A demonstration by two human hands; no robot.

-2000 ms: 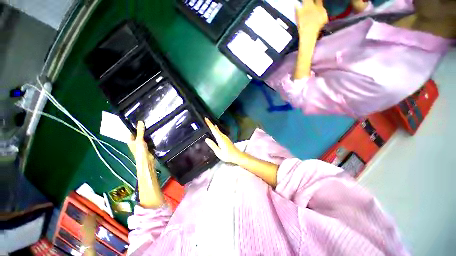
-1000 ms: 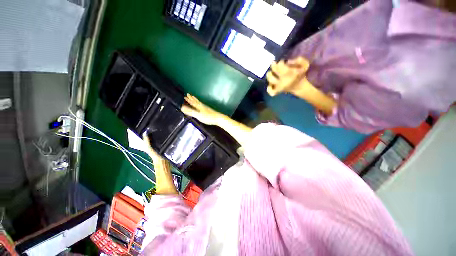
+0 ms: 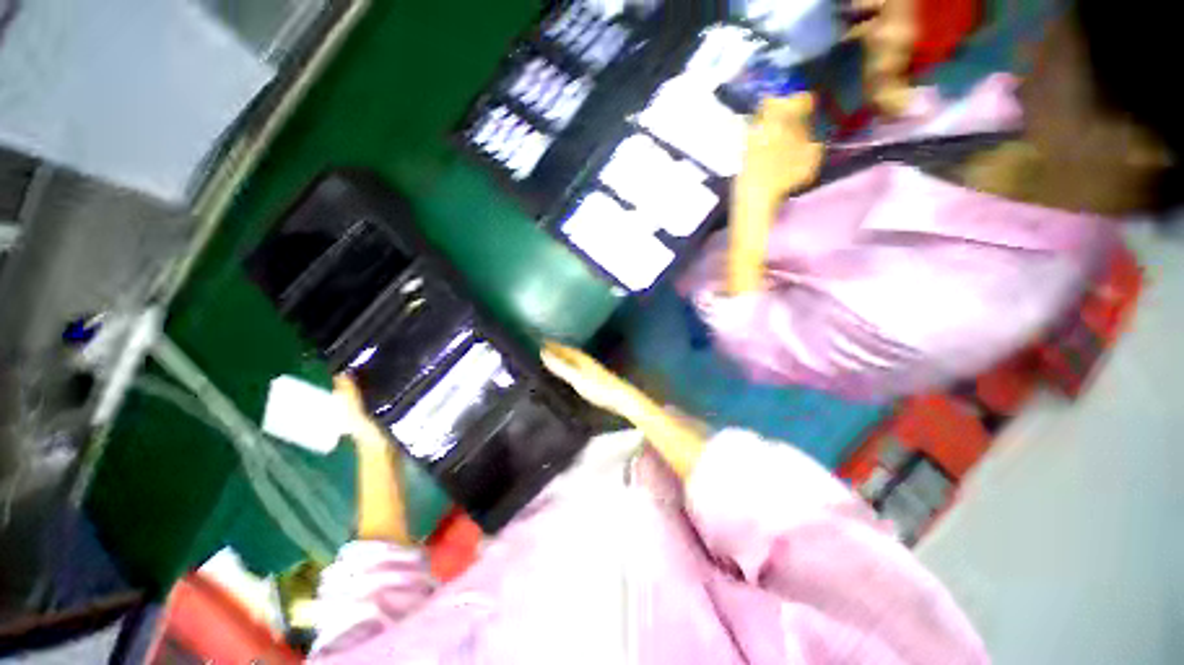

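A long black tray [image 3: 500, 340] lies slantwise on the green mat in front of me, with dark glossy phones [image 3: 413, 340] in its slots. One phone near my end shows a bright white glare or lit screen [image 3: 448, 405]. My left hand [image 3: 370, 448] is at the tray's left edge, fingers extended. My right hand [image 3: 604, 386] is at the tray's right edge, fingers extended. The picture is blurred, so whether either hand grips the tray cannot be told. Neither hand holds a phone.
A cream card [image 3: 305, 413] and white cables [image 3: 247, 448] lie left of the tray. Trays with lit white screens [image 3: 645, 214] stand beyond. A neighbouring person's hand [image 3: 775, 163] and pink sleeve are at right. Red trays [image 3: 925, 448] are below right, with more red [image 3: 214, 617] at lower left.
The view has swung and blurred. My right hand has moved back from farther up the tray's right edge toward my body. The neighbour's arm has shifted.
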